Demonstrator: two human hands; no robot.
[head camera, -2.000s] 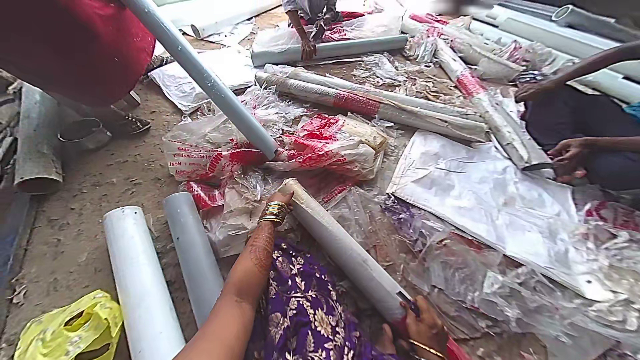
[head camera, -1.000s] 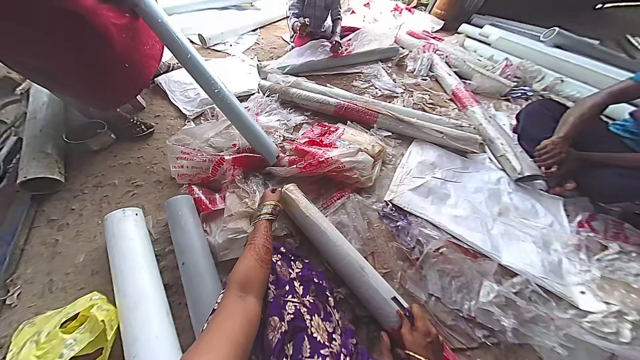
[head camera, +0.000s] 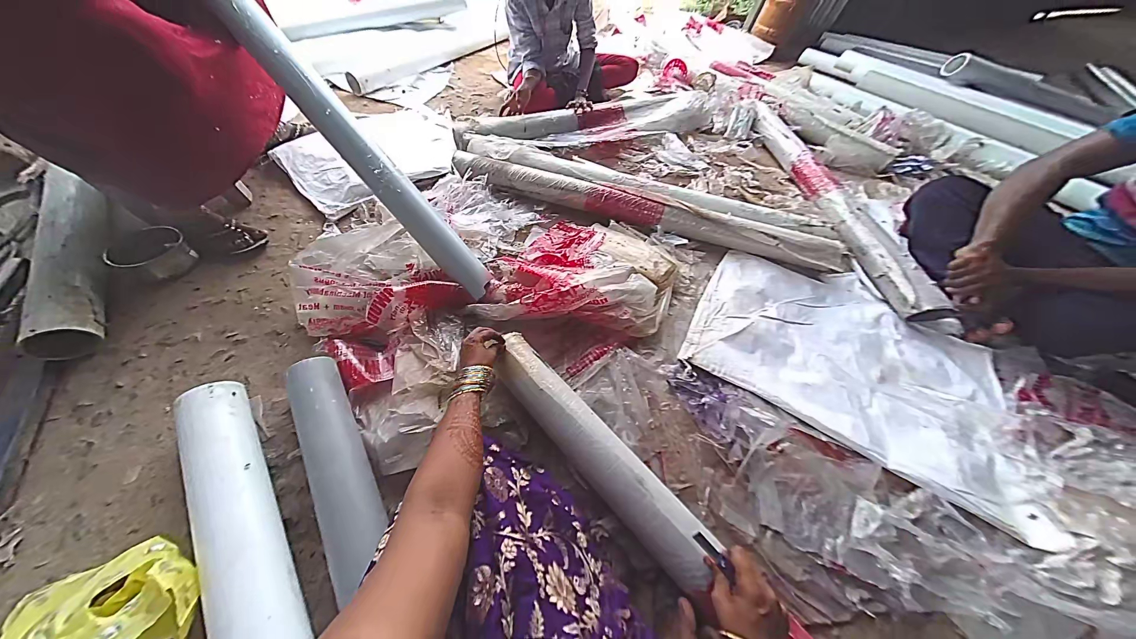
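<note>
A grey plastic pipe (head camera: 612, 461) lies slantwise across my lap, over a purple cloth with a gold flower pattern (head camera: 541, 550). My left hand (head camera: 482, 348), with bangles at the wrist, touches the pipe's far end; its fingers are partly hidden, so its hold is unclear. Near the pipe's close end my right hand (head camera: 744, 596) is closed on a small dark tool (head camera: 715, 552), perhaps a blade, whose tip lies against the pipe. Crumpled clear plastic wrap with red print (head camera: 568, 284) is heaped just beyond my left hand.
Two pipes (head camera: 240, 515) (head camera: 335, 470) and a yellow plastic bag (head camera: 111, 595) lie at left. A person in red holds a long pipe (head camera: 373, 169) slanting down to the wrap. Wrapped pipes (head camera: 657, 209) and a white sheet (head camera: 852, 382) lie ahead. Other people sit at the right and back.
The person at the back has come more fully into view, hands at a wrapped pipe. At right, the seated person's hands have come together. My hands remain near the two ends of the pipe.
</note>
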